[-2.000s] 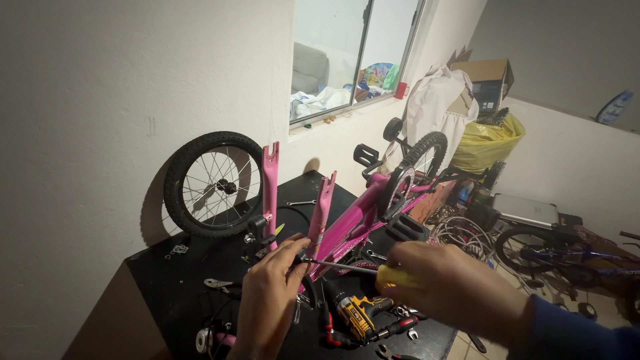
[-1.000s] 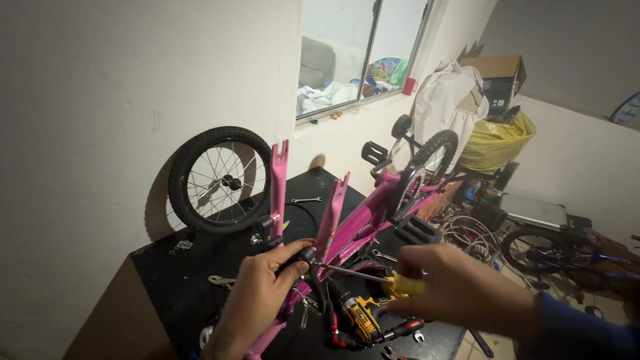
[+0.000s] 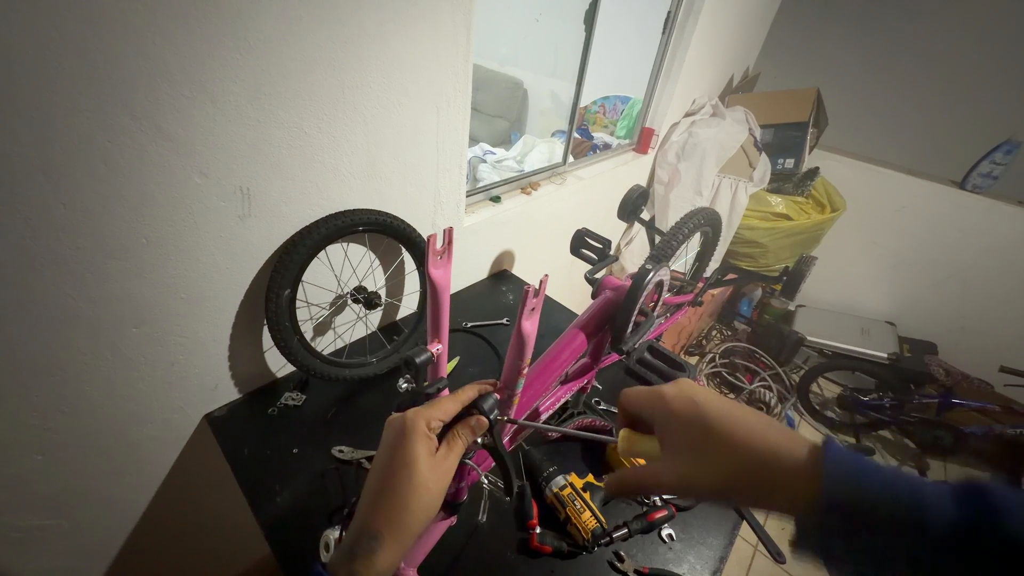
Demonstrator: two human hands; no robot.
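Observation:
A pink children's bicycle frame (image 3: 560,368) lies upside down on a black table, its fork legs (image 3: 522,340) pointing up. My left hand (image 3: 420,452) pinches a black brake part (image 3: 484,408) at the fork between thumb and fingers. My right hand (image 3: 704,444) is closed round the yellow handle of a screwdriver (image 3: 568,434), whose shaft reaches left to that brake part. The exact contact of the tip is too small to tell. A yellow and black cordless drill (image 3: 572,496) lies below the shaft.
A loose spoked wheel (image 3: 276,300) leans on the wall behind the black table (image 3: 248,448). A combination wrench (image 3: 486,323), pliers (image 3: 632,566) and a red-and-black screwdriver (image 3: 640,524) lie about. Yellow bag (image 3: 788,224), cables (image 3: 744,372) and another bicycle (image 3: 872,408) are at the right.
Both hands stay at the fork, the left on the brake part and the right on the screwdriver. The view has shifted slightly.

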